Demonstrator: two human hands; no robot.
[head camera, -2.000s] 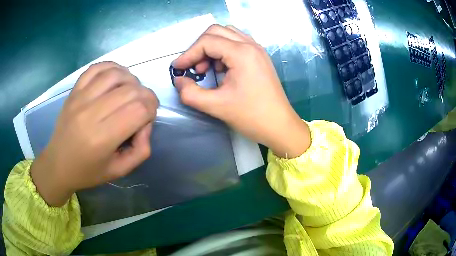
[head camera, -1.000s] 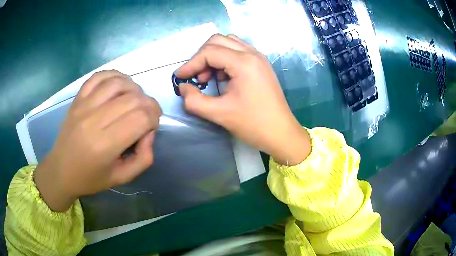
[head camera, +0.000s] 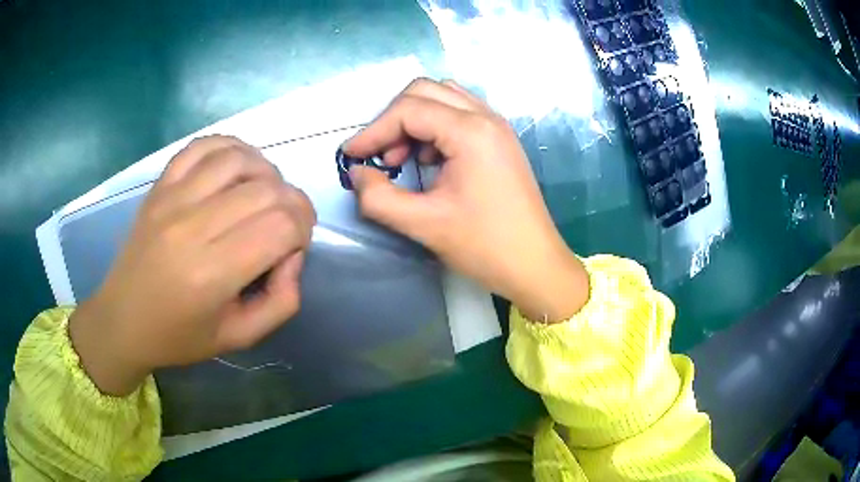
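Observation:
A grey tablet (head camera: 368, 311) lies back side up on a white backing sheet (head camera: 473, 320). My right hand (head camera: 453, 179) is over its upper right corner and pinches a small black lens cover (head camera: 347, 169) between thumb and fingertips. The fingers hide part of the cover and the corner under it. My left hand (head camera: 212, 254) is over the left half of the tablet with its fingers curled. A small dark spot shows between its fingers; I cannot tell if it is a held thing or shadow.
A sheet of black lens covers (head camera: 651, 113) lies on a bright pale strip to the right. Glaring clear film (head camera: 519, 75) is beside it. Smaller black pieces (head camera: 792, 122) lie at the far right on the green mat (head camera: 321, 38). A dark grey surface (head camera: 764, 348) is at the lower right.
Tablet, backing sheet and both hands sit slightly lower and further right in view. My right hand still holds the black cover, and the grips look the same.

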